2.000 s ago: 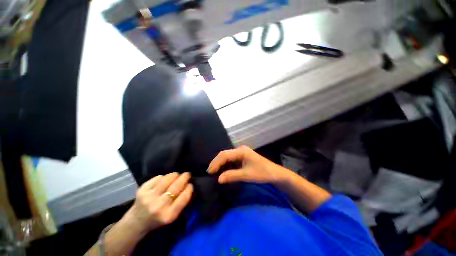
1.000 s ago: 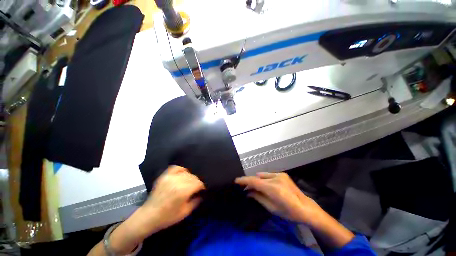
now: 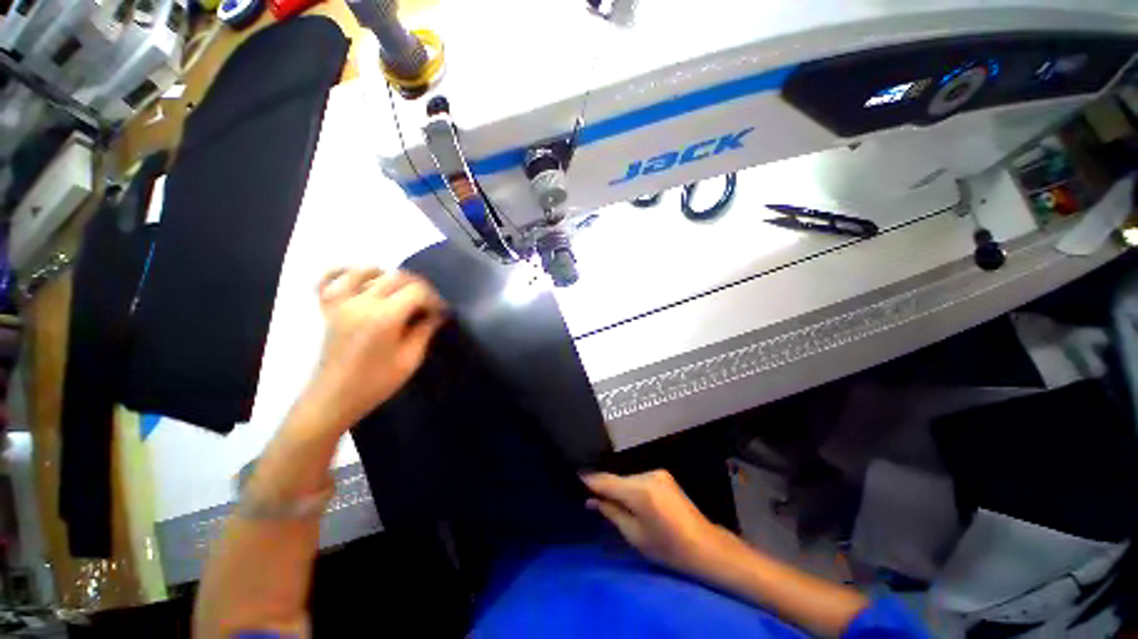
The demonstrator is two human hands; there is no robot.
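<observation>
A black cut panel (image 3: 512, 375) lies from under the lit presser foot (image 3: 530, 277) down over the table's front edge towards my lap. My left hand (image 3: 381, 327) is on the panel's left side, below and left of the machine head, its fingers curled on the cloth; its fingertips are blurred. My right hand (image 3: 649, 509) pinches the panel's right edge just below the table edge. The white sewing machine (image 3: 749, 112) with a blue stripe stands above. The needle point is lost in the lamp glare.
A stack of cut panels (image 3: 231, 237) lies at the left, with narrow cut pieces (image 3: 90, 412) beside it. Thread snips (image 3: 821, 222) and scissors (image 3: 709, 197) lie on the bed behind the head. A printed ruler (image 3: 749, 356) runs along the front edge. Offcuts (image 3: 917, 506) are heaped below right.
My left hand has moved up and left along the panel, and the cloth's left side is now folded or lifted. My right hand has moved slightly down, still at the right edge.
</observation>
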